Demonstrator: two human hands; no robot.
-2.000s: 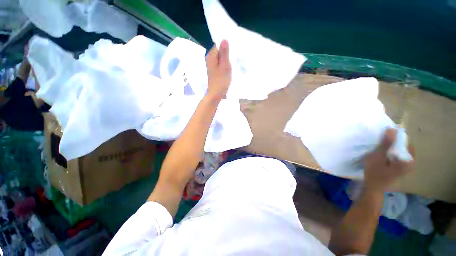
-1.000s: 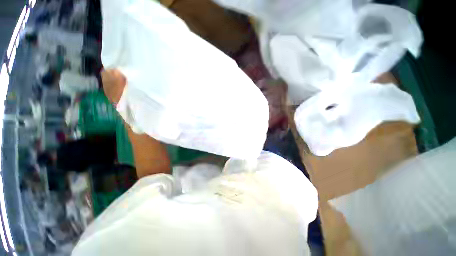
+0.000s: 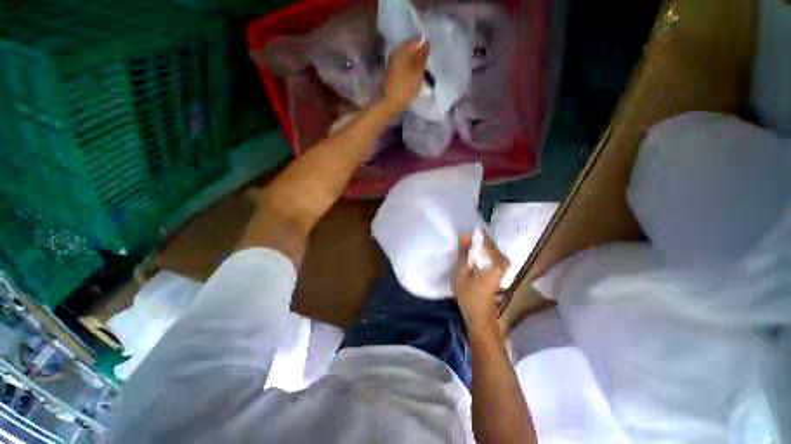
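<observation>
My left hand (image 3: 406,74) reaches over the red crate (image 3: 360,184) and grips a small white wrapped part (image 3: 447,74). Its fingertips are partly hidden by the white material. Several translucent wrapped parts (image 3: 425,134) lie in the crate. My right hand (image 3: 481,270), nearer my body and below the crate, is closed on the edge of a white foam bag (image 3: 425,230). The bag is spread out to the left of that hand. I cannot tell whether anything is inside it.
Loose white foam bags (image 3: 676,321) lie on the cardboard-covered bench (image 3: 577,217) at the right. Green slotted crates (image 3: 113,121) stand at the left. More white bags (image 3: 165,308) lie at the lower left, by brown cardboard (image 3: 338,251).
The view has swung from the bench to the red crate. My left hand has moved from a large white foam bag to a small part at the crate. My right hand is back in view with a bag.
</observation>
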